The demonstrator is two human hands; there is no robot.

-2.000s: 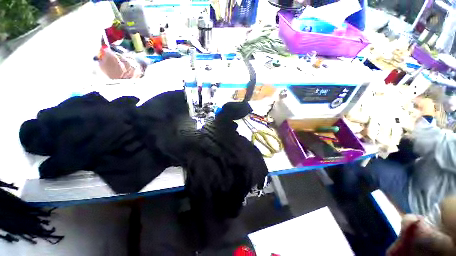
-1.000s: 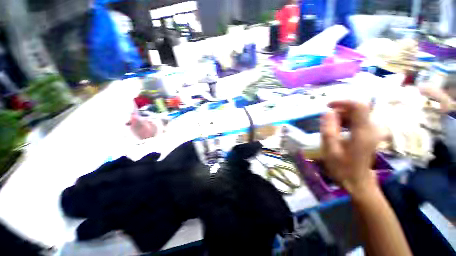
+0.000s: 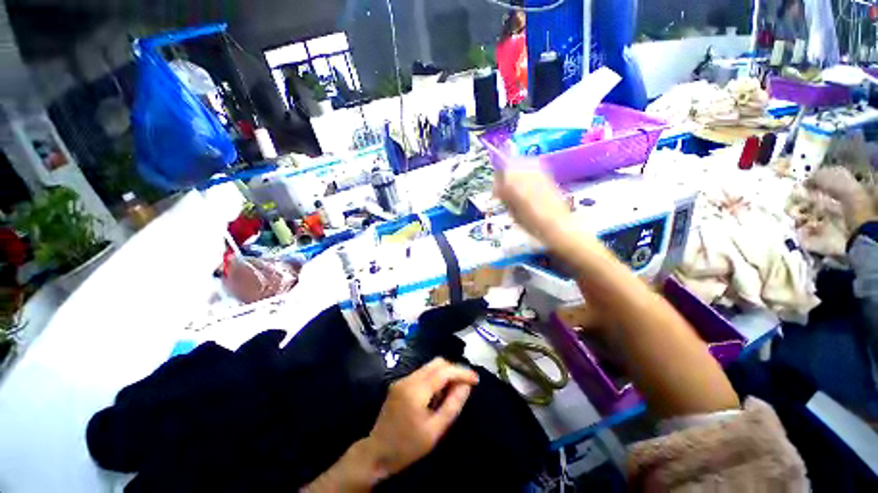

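Note:
The black garment (image 3: 260, 414) lies heaped on the machine bed, on both sides of the needle area (image 3: 388, 332). My left hand (image 3: 421, 409) is over the black cloth just in front of the needle, fingers curled; whether it pinches any cloth cannot be told. My right arm reaches forward across the sewing machine head (image 3: 616, 226). My right hand (image 3: 525, 193) is blurred and overexposed at the near left corner of the purple basket (image 3: 587, 154); its fingers and any hold are unclear.
Gold-handled shears (image 3: 531, 371) lie right of the needle. A purple tool tray (image 3: 698, 323) stands under my right forearm. A black strip (image 3: 448, 270) drapes over the machine head. Cream cloth (image 3: 746, 241) is heaped at right, near another person's arm (image 3: 860, 207). Thread items (image 3: 281, 229) stand behind at left.
The view has tilted up. My right hand has moved from over the tool tray to the basket behind the machine. My left hand has come into view over the black cloth.

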